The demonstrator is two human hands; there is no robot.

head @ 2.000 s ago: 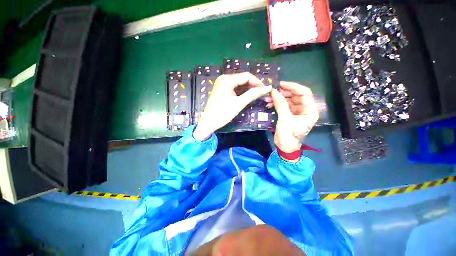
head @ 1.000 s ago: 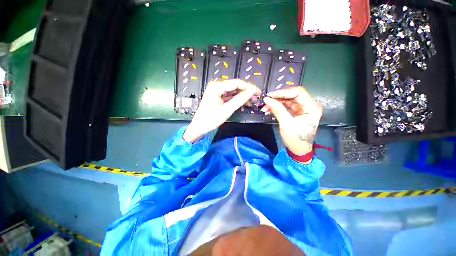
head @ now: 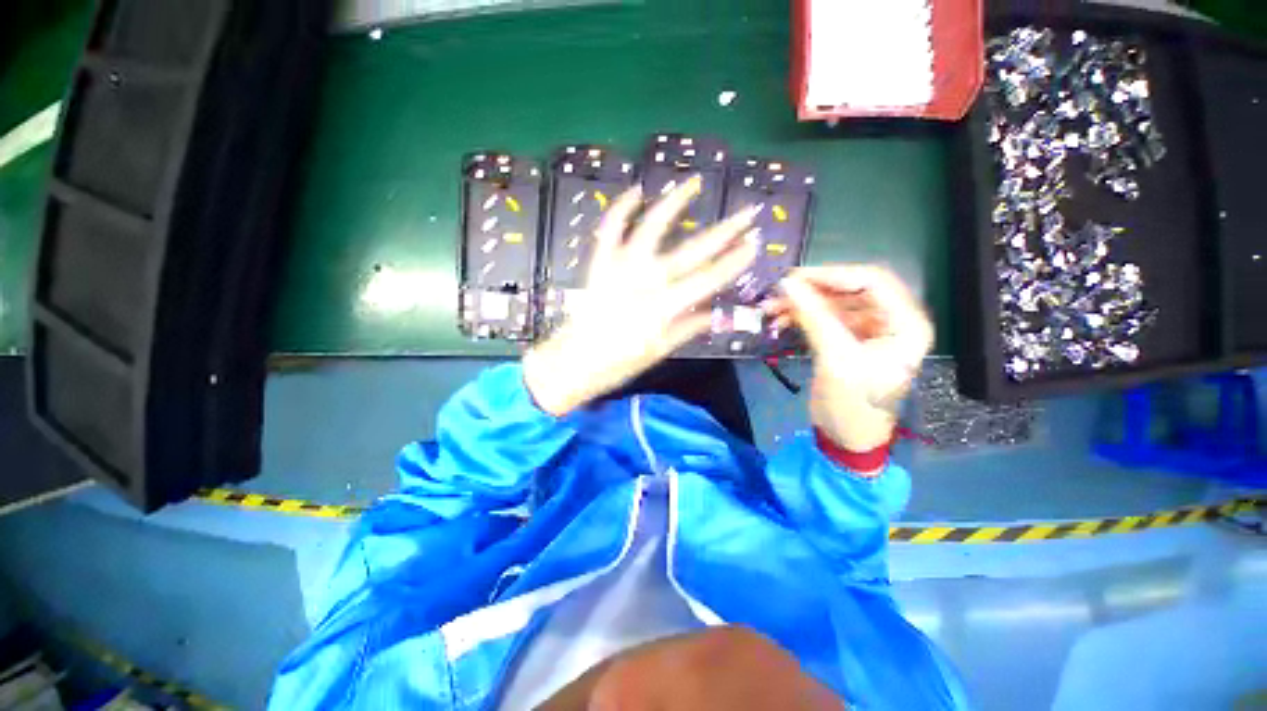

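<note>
Several black phone housings lie side by side on the green bench, such as the leftmost one (head: pixel 500 243) and the rightmost one (head: pixel 778 208), with white and orange-yellow marks. My left hand (head: pixel 632 299) is over the lower parts of the middle housings, fingers spread, seemingly empty. My right hand (head: pixel 862 340) is at the lower right of the rightmost housing, thumb and fingertips close together. A small dark thing shows near its fingertips; blur hides whether it is gripped.
A red parts bin (head: pixel 966 63) with white contents stands beyond my hands. At the right, a black component tray (head: pixel 1181 264) holds a glittering component pile (head: pixel 1070 299). A black pocketed housing tray (head: pixel 104 222) stands at the left. A gridded sheet (head: pixel 973 414) shows below the component tray.
My left hand has opened from a pinch and spread its fingers over the housings. My right hand has moved slightly away from it, to the right and nearer my body.
</note>
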